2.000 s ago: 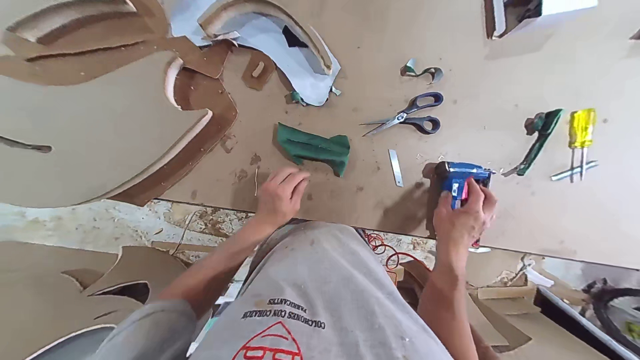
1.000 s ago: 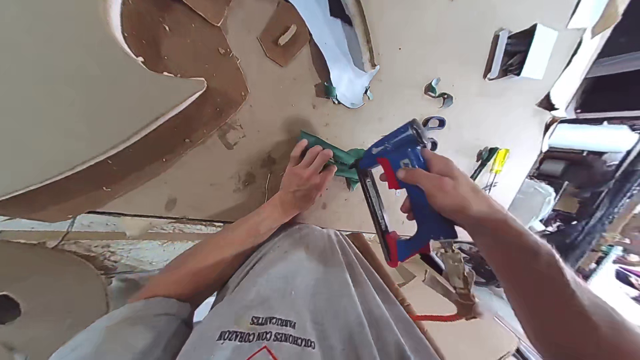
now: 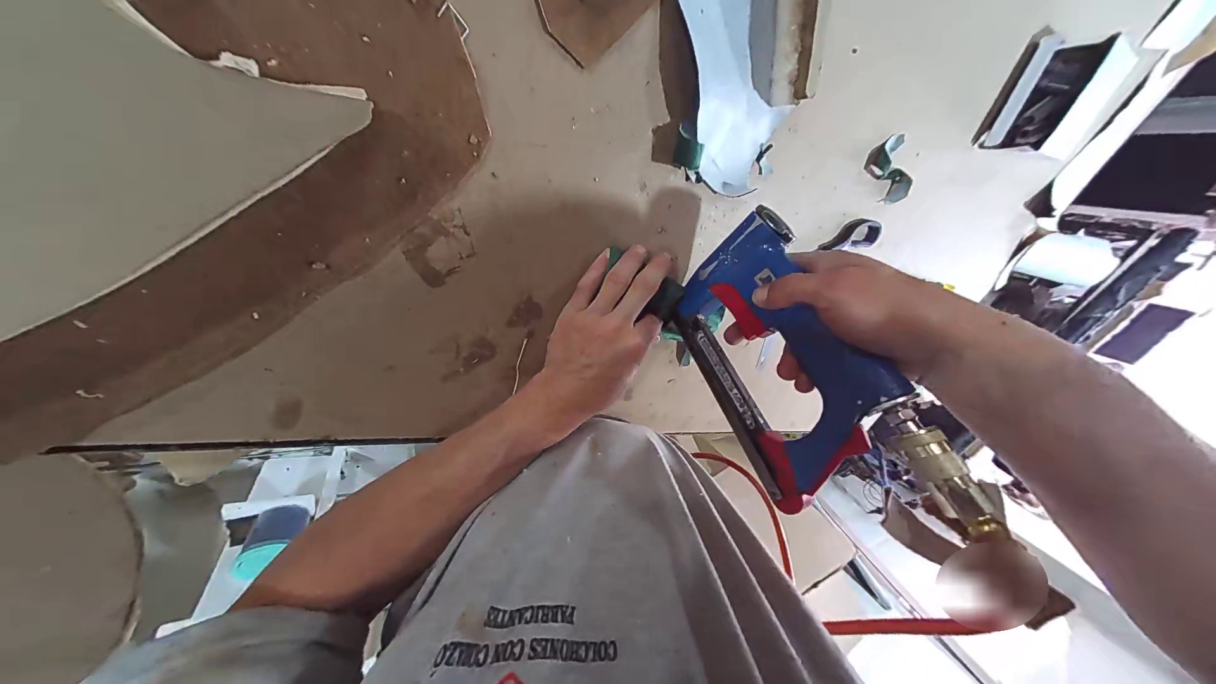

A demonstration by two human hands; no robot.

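In my right hand (image 3: 836, 304) is a blue and red pneumatic staple gun (image 3: 750, 275), its nose down at a dark green piece of material (image 3: 667, 299) on the table. My left hand (image 3: 608, 323) lies over that green piece with fingers spread, pressing on it; most of the piece is hidden under the hand and the tool. Whether the fingers also pinch it, I cannot tell. A brass air fitting (image 3: 926, 456) joins the gun's handle. Behind the gun show the handles of the scissors (image 3: 855, 233).
Large cut cardboard-like panels (image 3: 190, 180) cover the table's left side. A pale blue fabric piece (image 3: 731, 104) lies beyond my hands, with a green curled scrap (image 3: 890, 171) to its right. A red air hose (image 3: 760, 494) hangs below the table edge. A rectangular opening (image 3: 1050, 95) is at upper right.
The staple gun, low beside the table edge two seconds ago, has been raised and brought left to the green piece. My left hand has moved onto that piece. The view has shifted and come closer.
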